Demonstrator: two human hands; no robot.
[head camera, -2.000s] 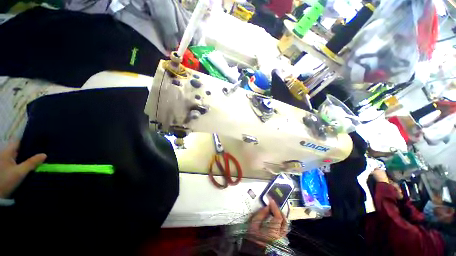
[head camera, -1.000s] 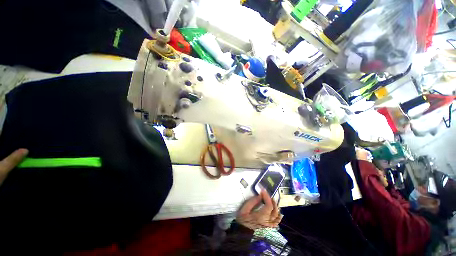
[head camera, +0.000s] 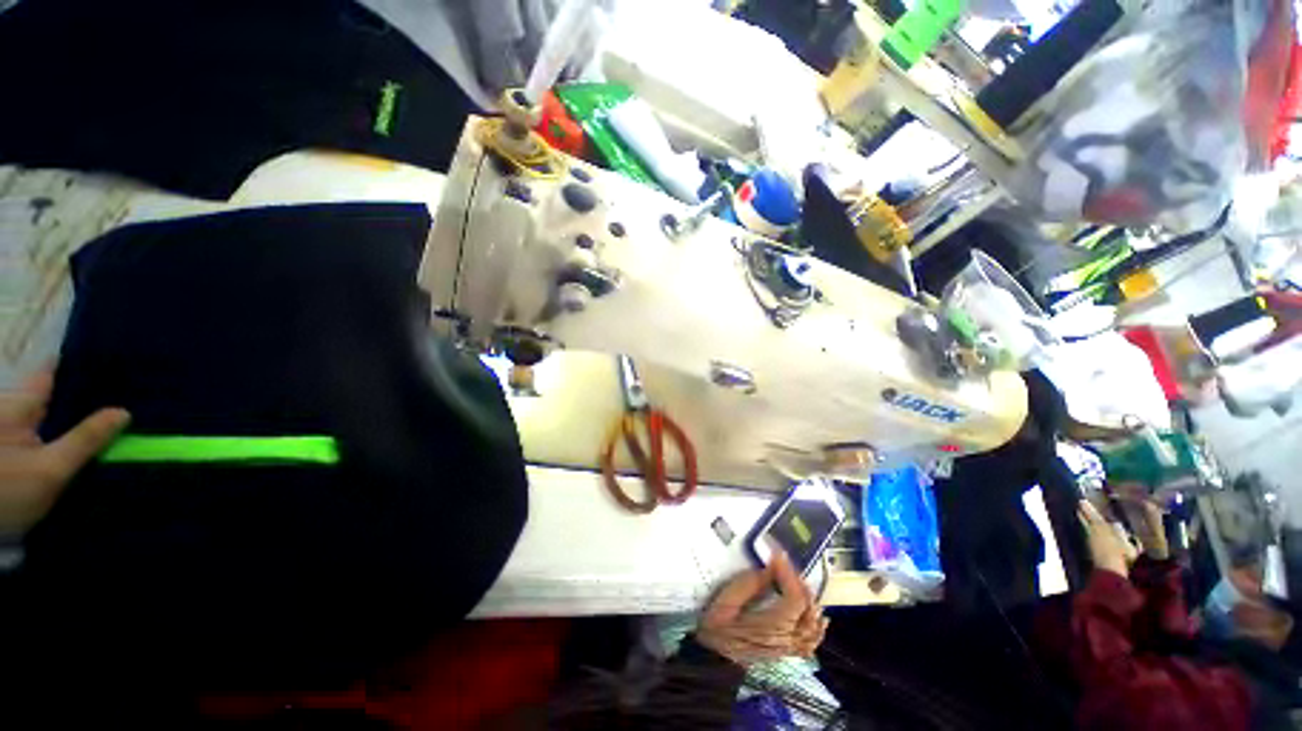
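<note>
A black garment panel with a bright green strip lies left of the cream JACK sewing machine. My left hand, cut off by the left edge and blurred, rests on the panel, its thumb at the strip's left end. My right hand is at the bottom centre, fingers bent, fingertips touching the lower edge of a smartphone with a lit screen. The phone lies at the table edge. Whether the right hand grips it is unclear.
Red-orange-handled scissors lie by the machine bed. A blue plastic packet is right of the phone. Another black panel with green lettering lies at the far left. A person in dark red sleeves works at the right.
The view has shifted, and more of my left hand shows than one second ago. The hand stays at the strip's end. My right hand stays at the phone. The other person's hands have moved.
</note>
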